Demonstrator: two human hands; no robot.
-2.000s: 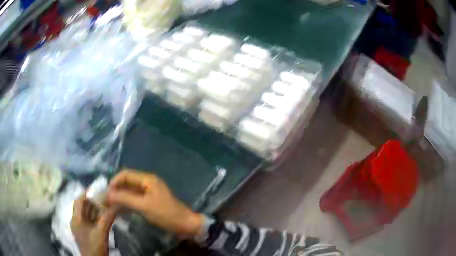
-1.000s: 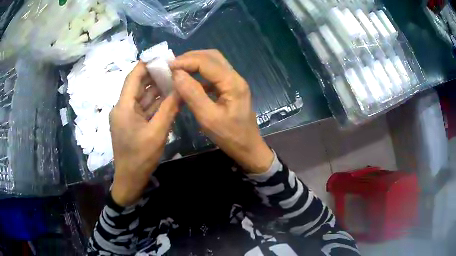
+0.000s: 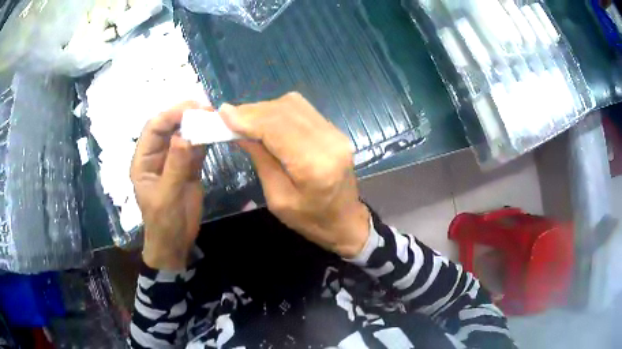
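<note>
My left hand [image 3: 167, 180] and my right hand [image 3: 297, 167] meet in front of me and hold a small white unit [image 3: 206, 127] between their fingertips. The unit lies nearly level; its right end is hidden by my right fingers. Behind my hands is a clear ribbed tray [image 3: 327, 75] on the dark green table [image 3: 447, 140]. A heap of small white pieces [image 3: 146, 75] lies left of it. A filled clear tray [image 3: 487, 146] at the right holds rows of white units.
Stacked clear trays [image 3: 44, 177] stand at the far left. A bag of cream pieces [image 3: 85, 37] is at the back left, and a crumpled clear bag [image 3: 245, 8] at the back. A red stool [image 3: 515, 255] stands on the floor at right.
The view first swung from the filled trays to the middle tray. Since then, the white unit has turned from steeply tilted to nearly level, and both hands have moved slightly with it.
</note>
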